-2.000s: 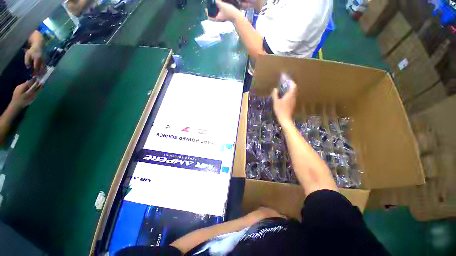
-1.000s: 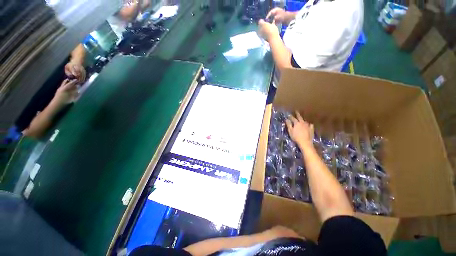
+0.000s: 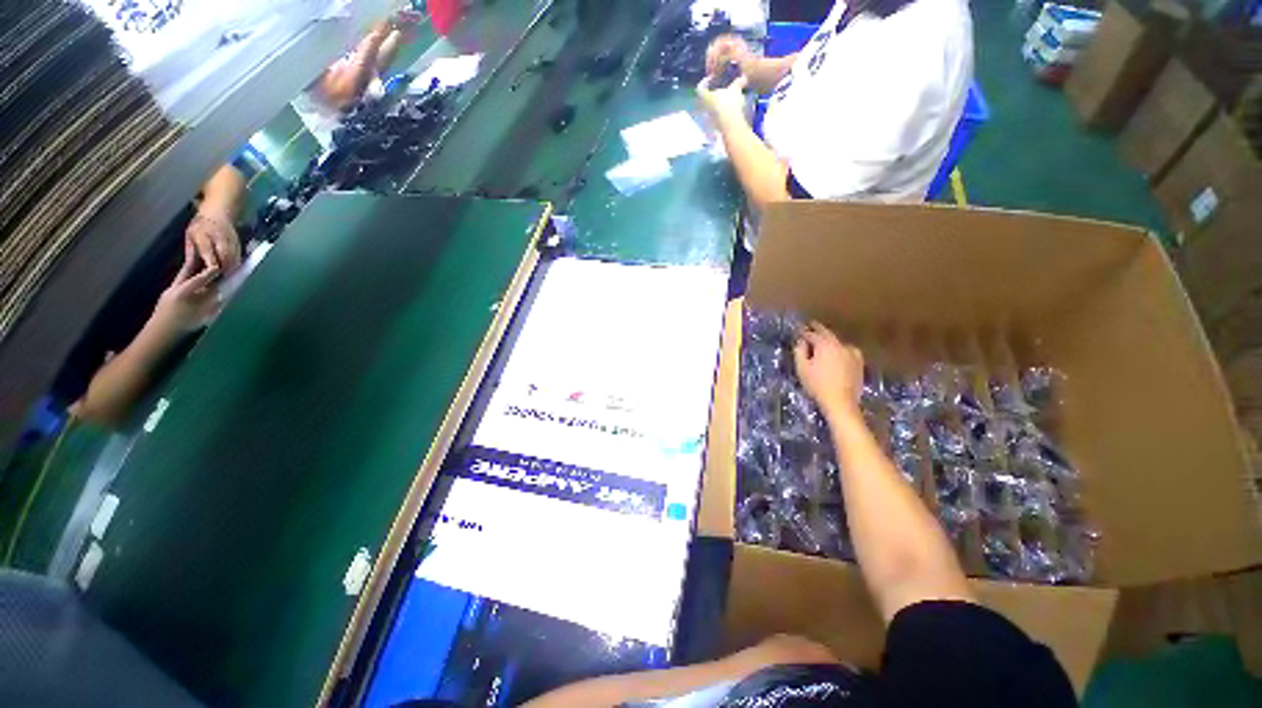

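Observation:
The open master carton (image 3: 1163,415) stands at the right with flaps raised. Bagged units (image 3: 969,457), dark items in shiny clear plastic, fill many cells between thin brown partitions inside it. My right hand (image 3: 830,368) is down in the carton's far left part, its fingers bent at the bagged units; whether it grips one cannot be told. My left hand (image 3: 792,653) rests low by the carton's near flap, partly cut off from sight; its fingers are hidden.
The white printed box (image 3: 581,415) lies left of the carton, with a blue printed surface (image 3: 422,643) below it. A green board (image 3: 318,415) is further left. A person in white (image 3: 886,111) works beyond the carton. Cardboard sheets (image 3: 69,166) are stacked at upper left.
My right hand has come down from above the carton with a bagged unit, into its far left part. Its fingers were spread a second ago and are now more bent. The view has shifted.

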